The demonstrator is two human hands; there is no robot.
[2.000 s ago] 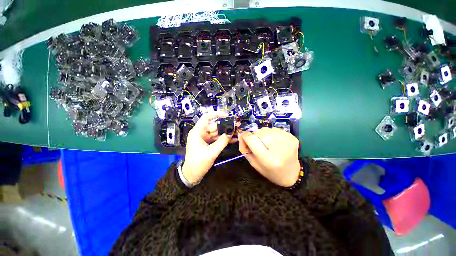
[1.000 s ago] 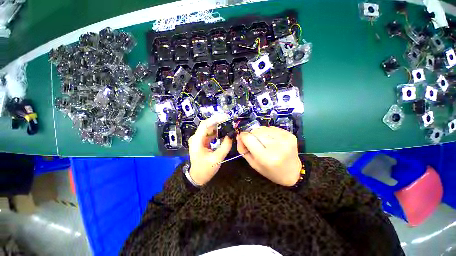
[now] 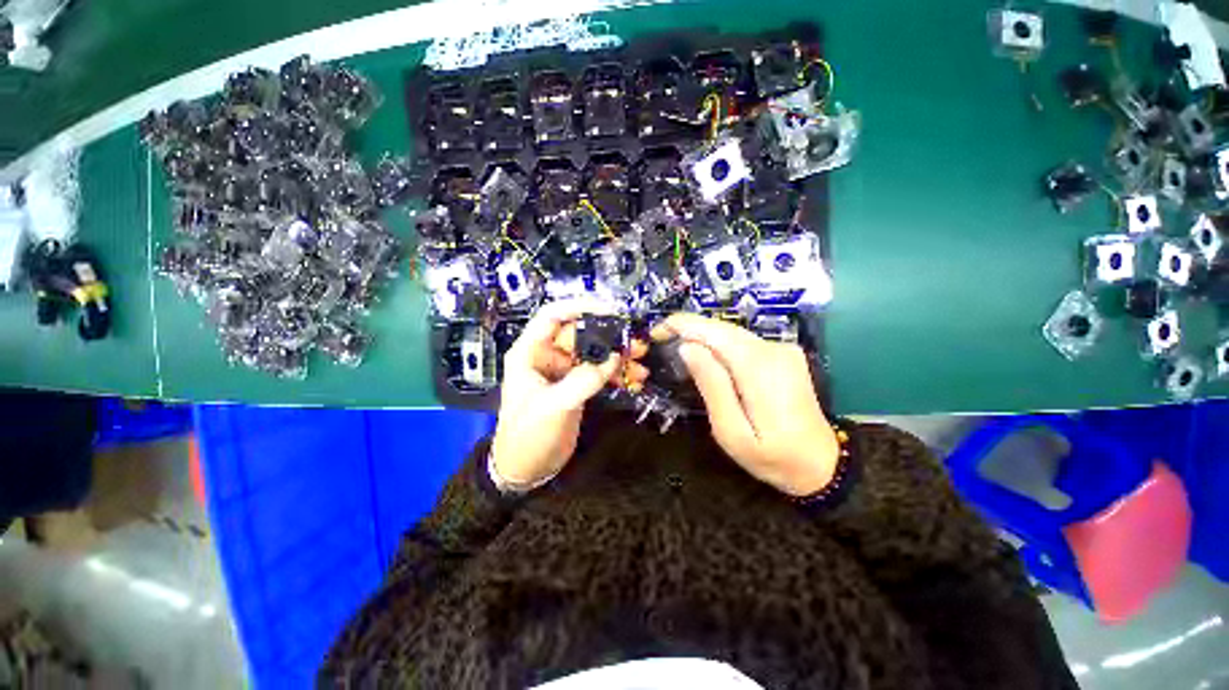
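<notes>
My left hand (image 3: 542, 402) pinches a small black camera module (image 3: 597, 337) in its fingertips, above the front edge of the black blister tray (image 3: 439, 384). My right hand (image 3: 766, 402) is just to its right, thumb and index finger bent beside a dark area; whether they grip something is unclear. Thin coloured leads (image 3: 631, 353) show between the hands. A small shiny part (image 3: 655, 409) hangs below my left fingertips; its shape is blurred. Lamp boards with white squares (image 3: 721, 170) and wired modules lie on the tray.
Clear-and-dark bracket assemblies (image 3: 290, 240) are heaped at left. Loose lamp boards (image 3: 1115, 262) lie at right. White loops (image 3: 519, 41) lie behind the tray. A black-and-yellow bundle (image 3: 74, 287) is far left. Blue bins (image 3: 337, 526) and a red stool (image 3: 1135, 542) are below the bench.
The thin white strip below my hands no longer shows. My right hand has opened out and shifted slightly right. The shiny part now shows below my left fingertips, which still hold the black module.
</notes>
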